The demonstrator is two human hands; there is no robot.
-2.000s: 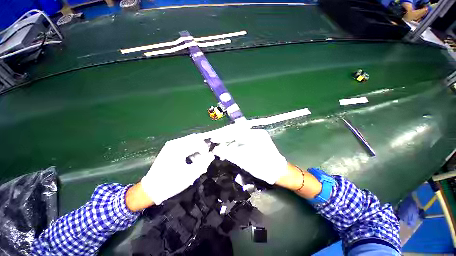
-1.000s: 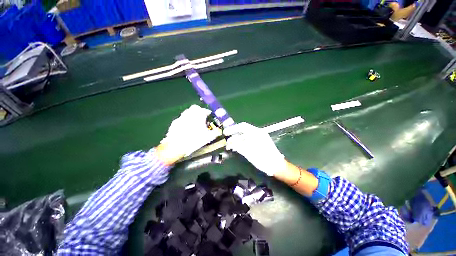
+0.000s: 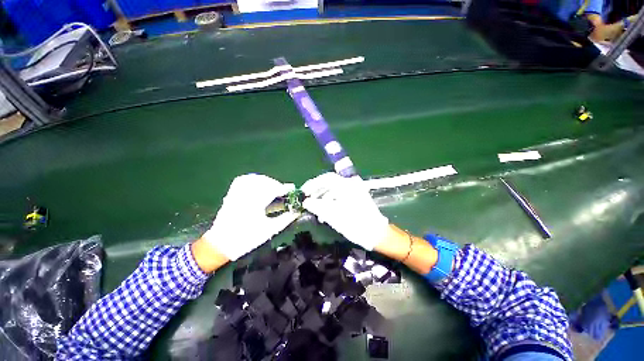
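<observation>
My left hand (image 3: 247, 215), in a white glove, and my right hand (image 3: 347, 210), also gloved, meet at the middle, above the near edge of the belt. Between their fingertips they hold a small green circuit board (image 3: 295, 200). A dark piece (image 3: 277, 206) shows at my left fingertips beside the board; its exact shape is partly hidden. A loose heap of black square pads (image 3: 289, 296) lies below my hands, with a few pale, shiny pieces (image 3: 367, 268) at its right side.
A purple strip (image 3: 318, 125) crosses the green belt (image 3: 176, 148). One board (image 3: 35, 217) lies far left, another (image 3: 582, 113) far right. A short tape piece (image 3: 519, 156) and a thin dark stick (image 3: 525, 207) lie right. A plastic bag (image 3: 49, 296) lies left. A person's arm (image 3: 606, 28) shows top right.
The board beside the purple strip was picked up by my left hand and now sits between both hands, nearer me. The right-hand board has shifted right in view; another board now shows far left.
</observation>
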